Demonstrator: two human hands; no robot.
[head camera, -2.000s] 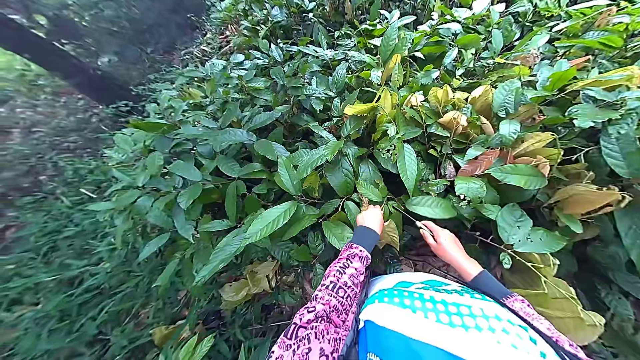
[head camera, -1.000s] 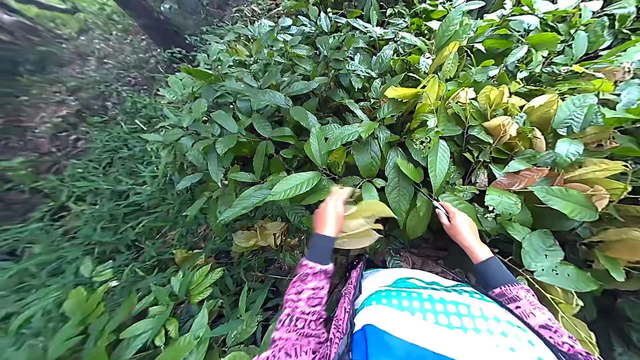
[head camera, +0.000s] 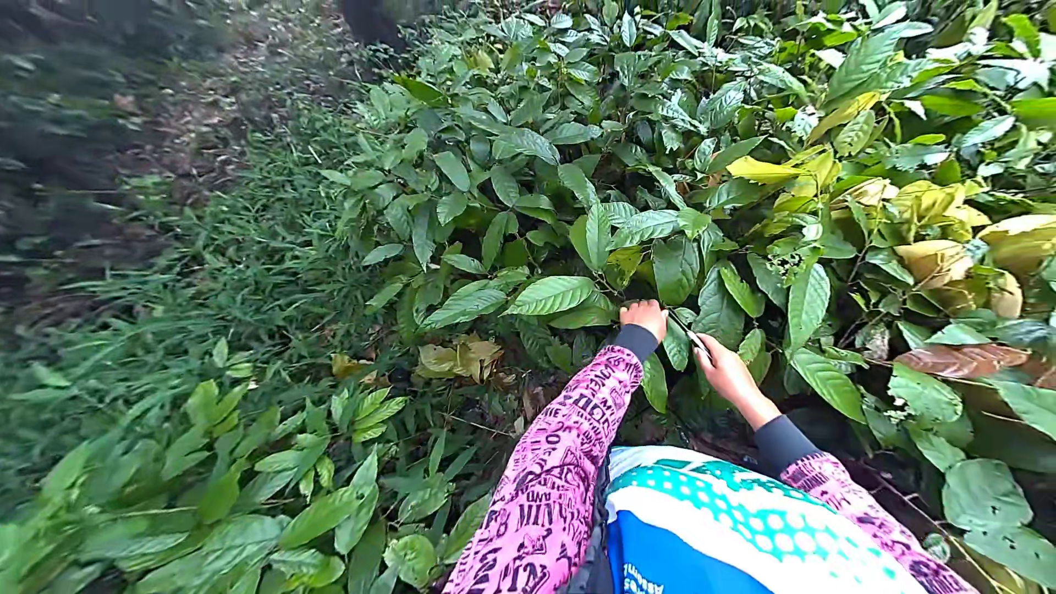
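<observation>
My left hand (head camera: 645, 317) is closed around part of a leafy plant, seemingly a stem, among broad green leaves (head camera: 551, 295). Just to its right, my right hand (head camera: 726, 371) grips a small slim tool (head camera: 700, 341) with a pale metallic part. The tool points up and left toward the stem at my left hand; its kind cannot be told. A toothed green leaf (head camera: 675, 345) hangs between the hands. What exactly lies inside my left fist is hidden.
Dense foliage surrounds both hands. Yellowed leaves (head camera: 932, 210) stand at the right, with a brown leaf (head camera: 961, 360) below. Withered leaves (head camera: 460, 358) lie left of my left forearm. Low grass (head camera: 272, 247) spreads left, and a dark trunk (head camera: 370, 21) stands at the top.
The yellowish leaf that my left hand held one second ago is gone from it, and that hand is back among the green leaves close to my right hand. The view has shifted left.
</observation>
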